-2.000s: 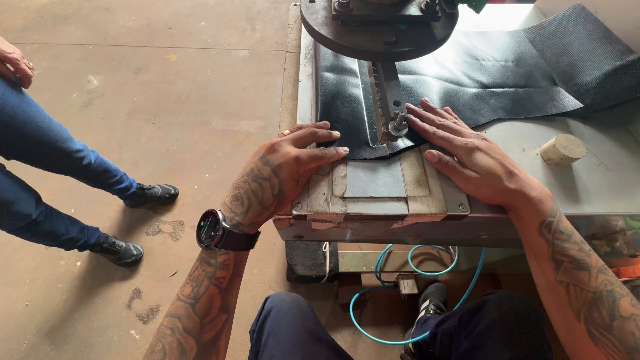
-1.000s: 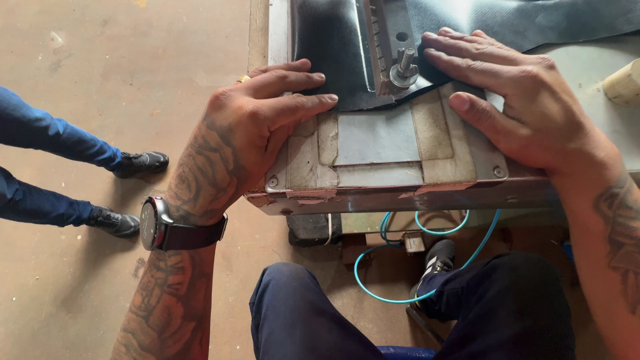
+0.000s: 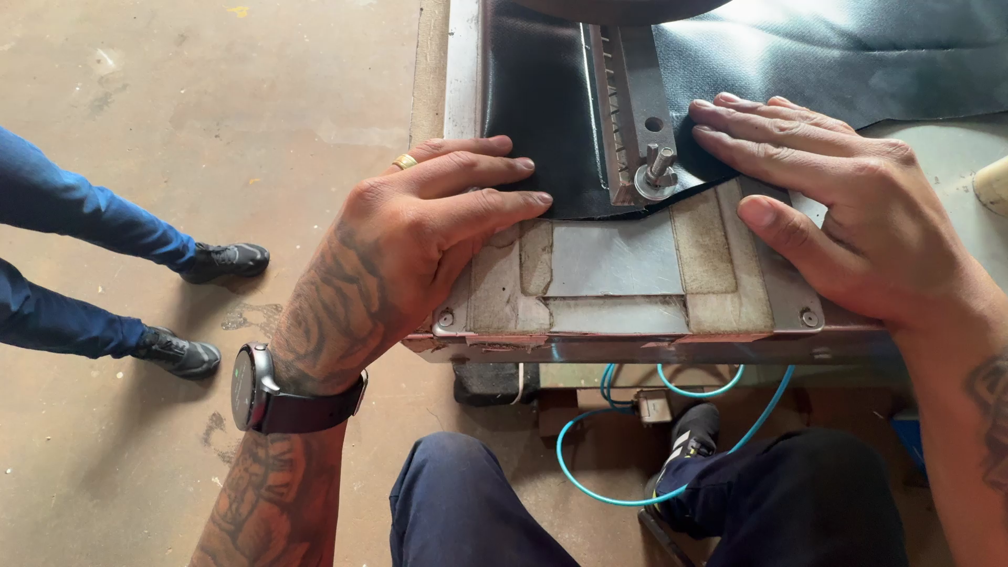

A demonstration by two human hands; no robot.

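Note:
A black sheet of coated material [image 3: 543,102] lies over the metal worktable, its near edge curved. Upon it rests a dark metal bar [image 3: 642,87] with a toothed strip along its left side and a bolt with a wing nut [image 3: 658,172] at the near end. My left hand [image 3: 441,213] lies with its fingertips on the sheet's left part, a ring on one finger and a watch on the wrist. My right hand [image 3: 835,189] rests flat, fingertips on the sheet just right of the bar. Neither hand grips anything.
The round dark machine part [image 3: 630,9] overhangs the bar at the top. A pale cylinder [image 3: 992,186] stands at the right edge. Light blue tubing [image 3: 563,457] loops under the table near a foot. Another person's legs [image 3: 87,216] stand on the floor at left.
The view has moved closer to the table. Both hands remain on the sheet beside the bar, with little plain change in their places.

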